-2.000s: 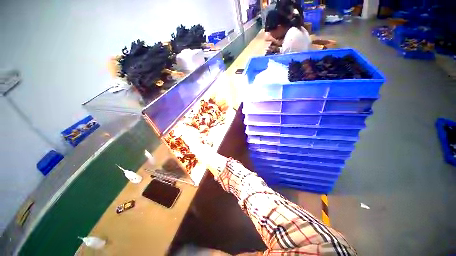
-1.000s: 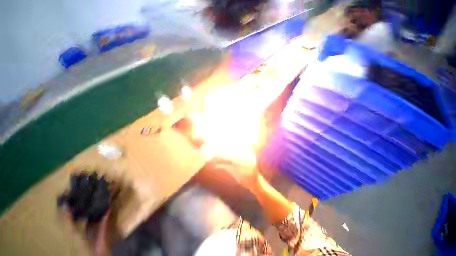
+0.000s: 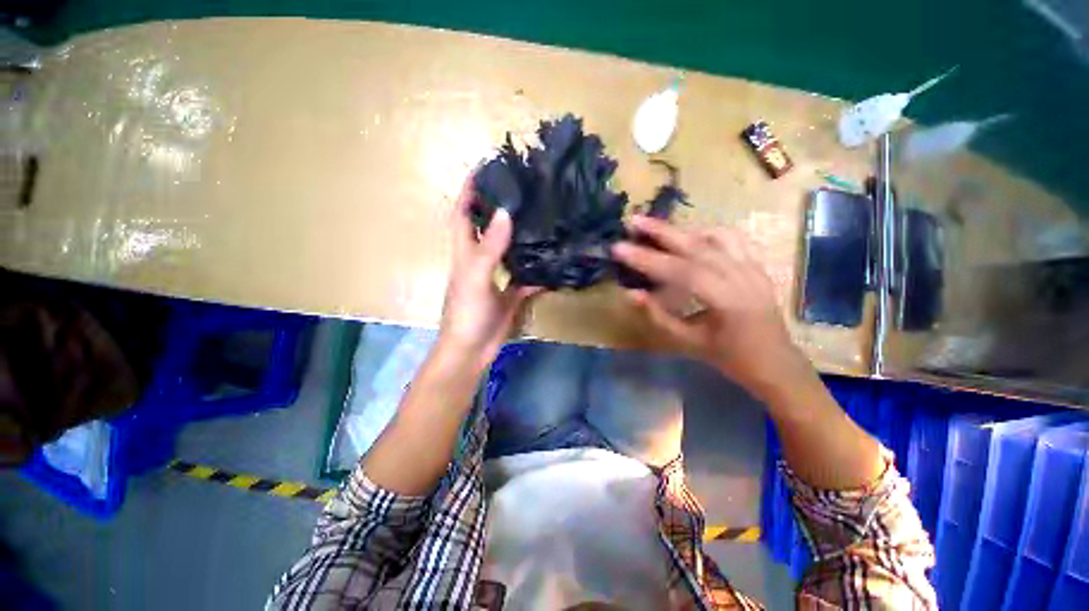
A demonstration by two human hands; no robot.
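A black spiky hair piece [image 3: 561,203] is held above the tan bench, in front of me. My left hand [image 3: 480,269] grips its left side, thumb on the near face. My right hand [image 3: 699,281] is at its right side, fingers bent around a small dark part that is mostly hidden and blurred against the piece. Another small dark spiky part [image 3: 664,197] shows just behind the right fingers; I cannot tell whether it lies on the bench or is held. A white glue bottle [image 3: 656,119] lies behind them on the bench.
A small dark red-brown packet [image 3: 767,150], a smartphone [image 3: 836,257] and a spare white glue bottle [image 3: 874,117] lie at the right by the upright clear panel [image 3: 885,263]. The green conveyor [image 3: 740,42] runs behind. Blue crates [image 3: 1003,489] stand at the lower right, others lower left.
The view has swung from the parts tray and crate stack to the bench in front. My right hand has come back from the tray to the hair piece, which my left hand has lifted.
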